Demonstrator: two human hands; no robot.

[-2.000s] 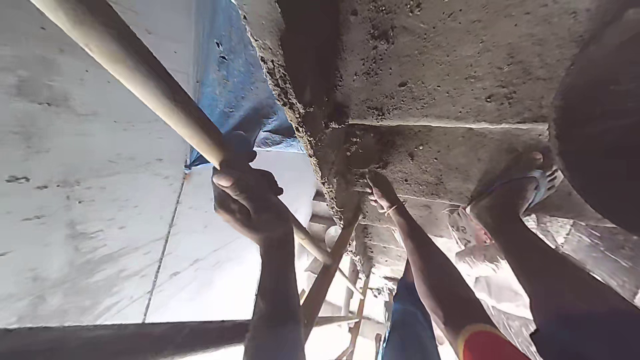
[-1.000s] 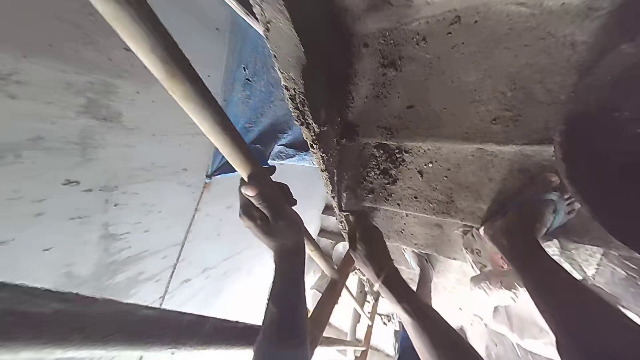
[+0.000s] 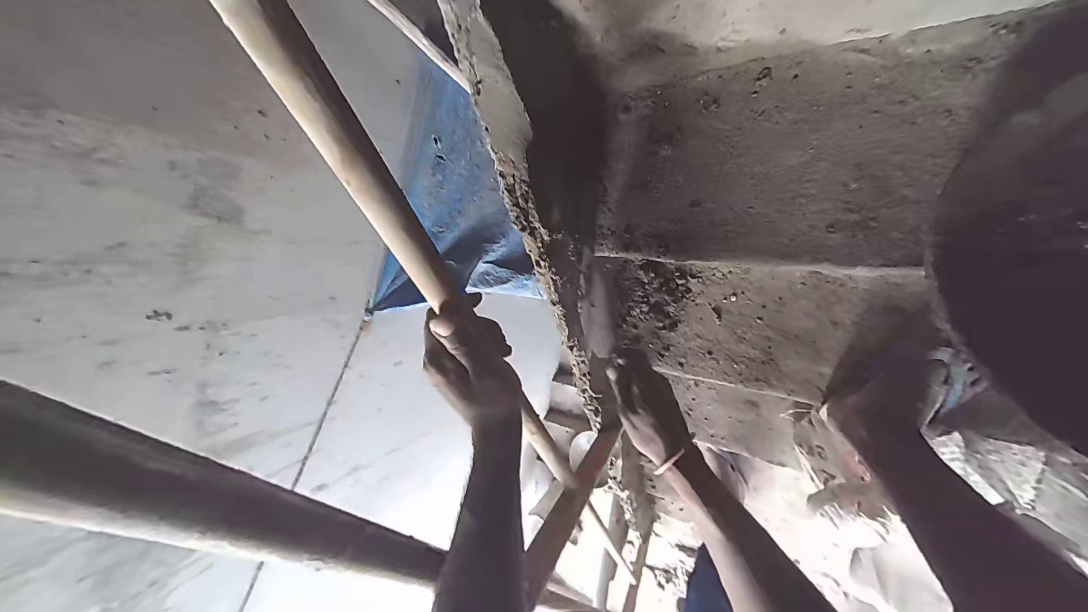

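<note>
My left hand (image 3: 467, 357) is closed around a long, pale wooden pole (image 3: 365, 178), which slants down from the upper left. My right hand (image 3: 650, 399), with a thin band at its wrist, is at the rough side edge (image 3: 544, 246) of the concrete steps. Its fingers are curled, and a narrow, blurred grey blade-like tool (image 3: 599, 310) extends upward from them; the handle is hidden. Dark crumbs of mortar (image 3: 650, 293) lie on the step (image 3: 748, 331) beside this hand.
A leg and a foot in a sandal (image 3: 952, 387) are on the steps at right, beside a large dark round object (image 3: 1020, 246). A blue sheet (image 3: 463, 195) lies behind the pole. A thick pole (image 3: 204, 484) crosses the lower left, and more poles (image 3: 574, 493) stand below the hands.
My right hand has moved up to the side edge of the steps, from lower down and with its fingers extended. My left hand stays on the pole. The view has shifted somewhat.
</note>
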